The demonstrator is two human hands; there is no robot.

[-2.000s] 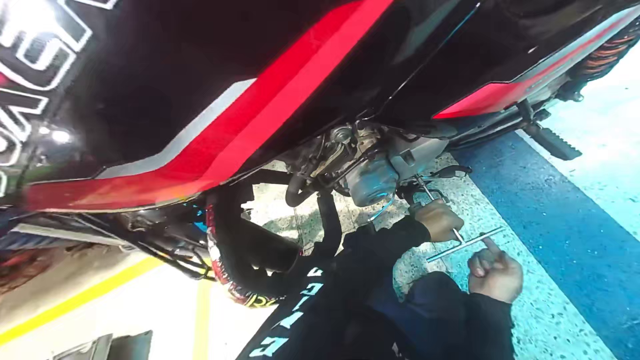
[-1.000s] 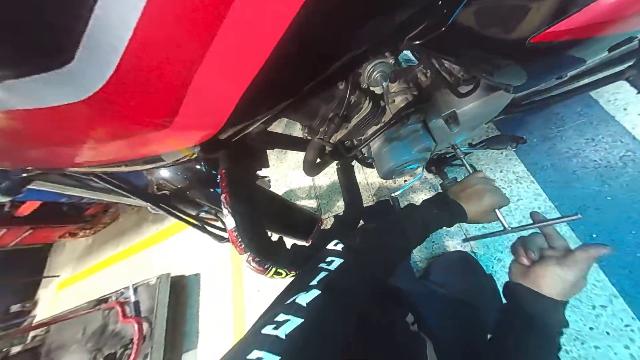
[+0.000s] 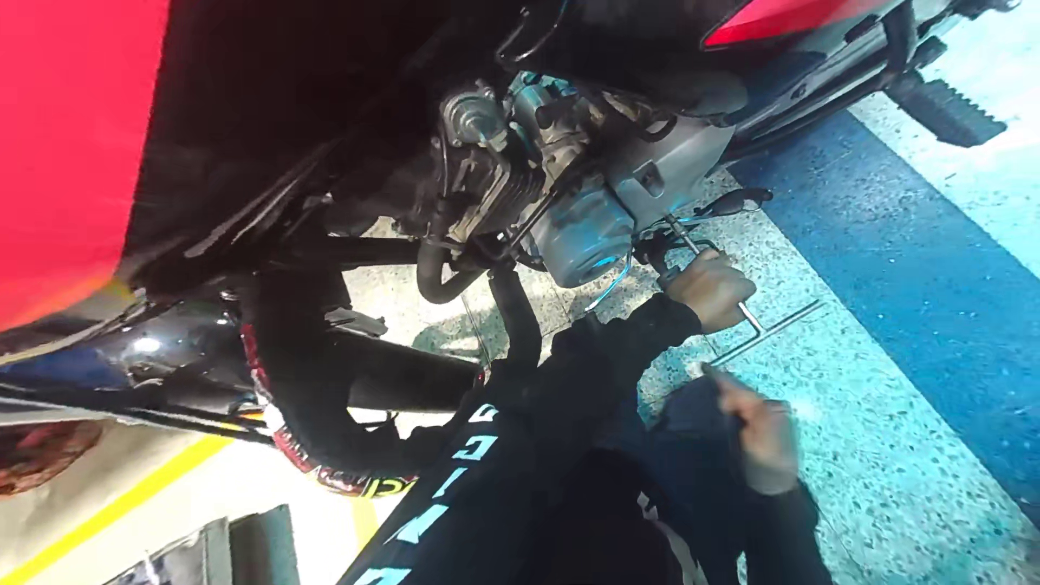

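Note:
A metal T-handle wrench [image 3: 751, 317] slants from the lower edge of the motorcycle's engine side cover [image 3: 678, 162] down to its crossbar at the right. My left hand [image 3: 712, 289] is closed around the shaft, just above the crossbar. Blurred by motion, my right hand [image 3: 760, 431] is near the crossbar's lower end; a fingertip is beside that end, and whether it touches cannot be told. The round engine casing [image 3: 587, 236] is left of the shaft. The wrench's far tip is hidden at the cover's edge.
Above hangs the motorcycle's black and red bodywork [image 3: 73, 146]. A ribbed footrest [image 3: 946, 110] sticks out at the upper right, and a pedal [image 3: 735, 201] is near the wrench. The front tire [image 3: 309, 406] stands at the left. A grey-edged object [image 3: 264, 544] lies at the bottom left.
My right hand has moved from beside the crossbar's middle to its lower end, and the crossbar has turned. My left hand stays around the shaft. The view has come closer to the engine.

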